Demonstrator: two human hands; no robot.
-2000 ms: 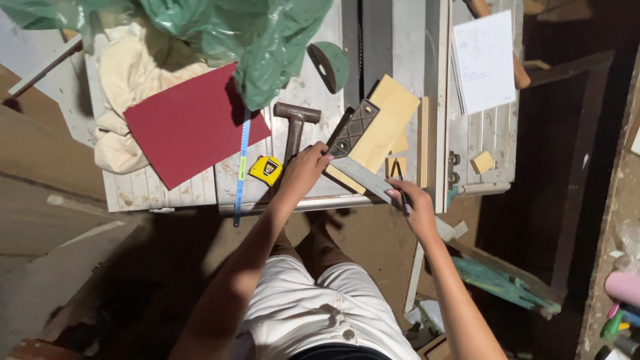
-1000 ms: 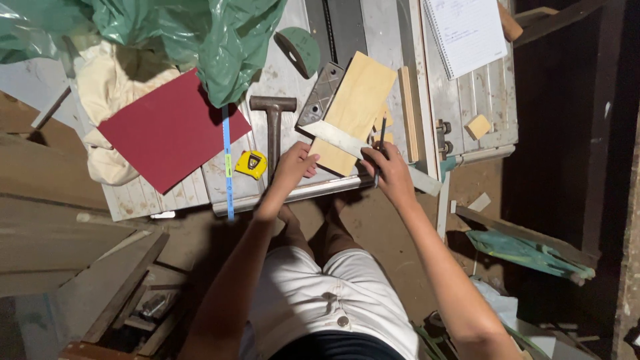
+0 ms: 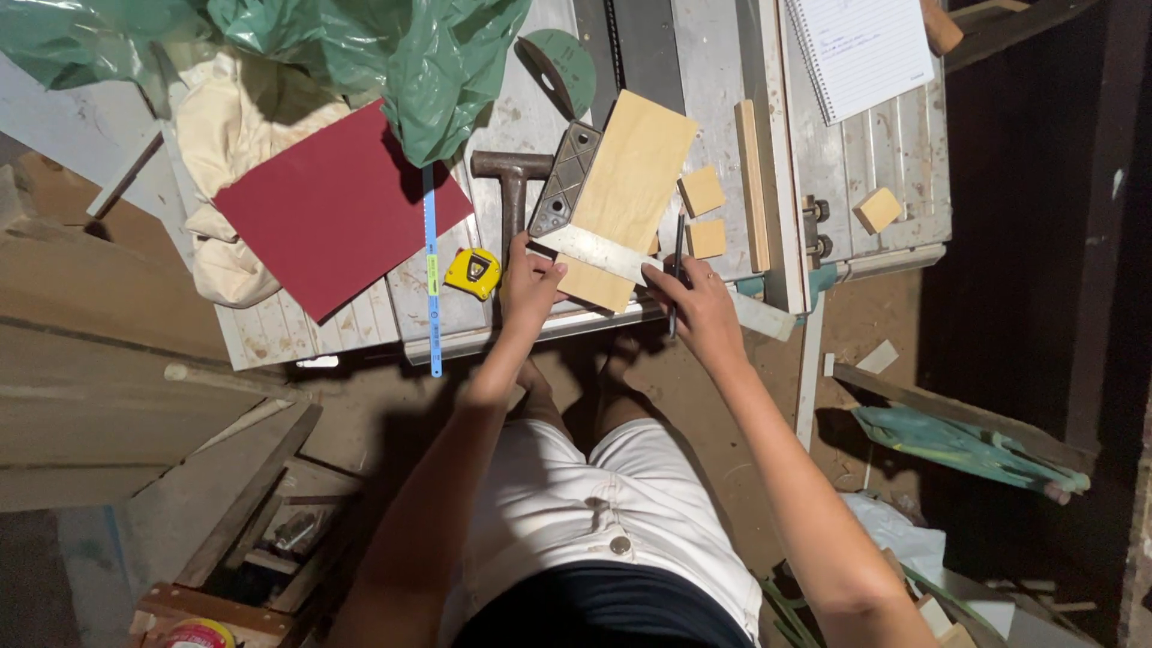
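Observation:
A try square with a patterned metal stock [image 3: 567, 178] lies along the left edge of a light wooden board [image 3: 637, 166], its steel blade [image 3: 612, 255] across the board near the lower end. My left hand [image 3: 533, 283] grips the board's lower left edge, fingertips close to the blade. My right hand [image 3: 697, 306] holds a dark pencil [image 3: 677, 270] and touches the blade's right part with its fingers. Left of the board lie a hammer [image 3: 513, 184] and a yellow tape measure [image 3: 472, 273]. Small wooden blocks [image 3: 702, 191] and a thin wooden strip [image 3: 752, 184] lie to the right.
A red sheet [image 3: 342, 207], a blue hacksaw blade [image 3: 433, 288], cream cloth [image 3: 225, 135] and green plastic [image 3: 450, 63] occupy the left. Beyond the board lies a green sanding disc [image 3: 562, 72]. A metal fence [image 3: 781, 153] runs along the right, with a spiral notebook [image 3: 864, 54] past it.
The square has moved onto the board, its blade now crossing the face and its stock against the left edge. My left hand has gone from the square to the board's lower edge.

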